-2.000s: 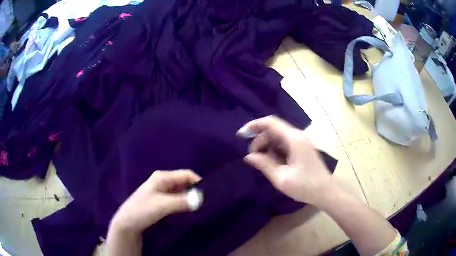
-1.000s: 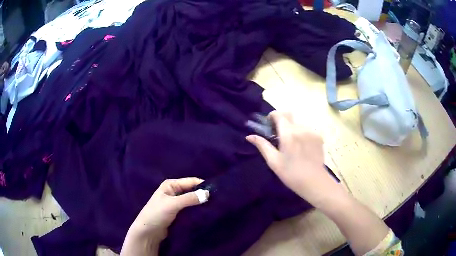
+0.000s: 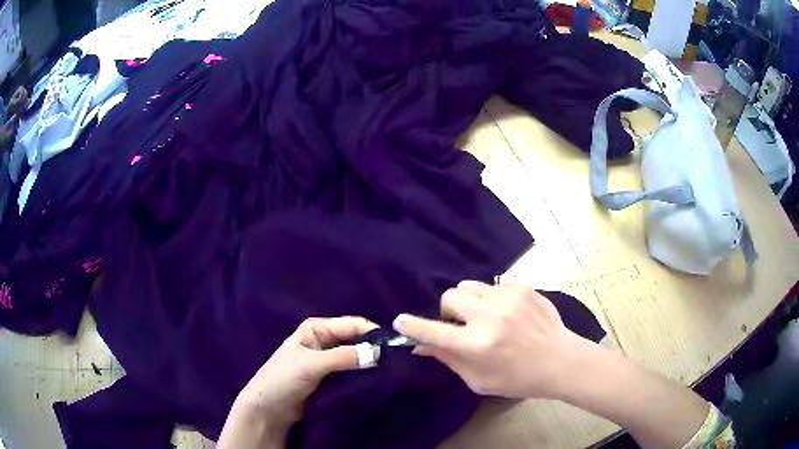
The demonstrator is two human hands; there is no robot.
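Note:
A large dark purple garment (image 3: 350,245) lies spread over the middle of the table. My left hand (image 3: 307,359) pinches a narrow folded edge of it between thumb and fingertips, and a white band shows on the thumb. My right hand (image 3: 499,338) is curled around small silver snips (image 3: 400,340), with only part of the blade visible. The blade is at the pinched edge, close to my left fingertips. The rest of the snips is hidden in my right hand. Any thread is too fine to see.
A pale handbag (image 3: 688,184) with a grey strap stands at the right on the pale wooden table (image 3: 569,219). An embroidered dark garment with pink patches (image 3: 131,131) lies at the left, near white cloth (image 3: 66,114). A purple sleeve piece (image 3: 578,83) reaches toward the bag.
My right hand has moved down and left, from above the cloth to my left fingertips, bringing the snips to the edge. My left hand keeps its pinch, nearly in place.

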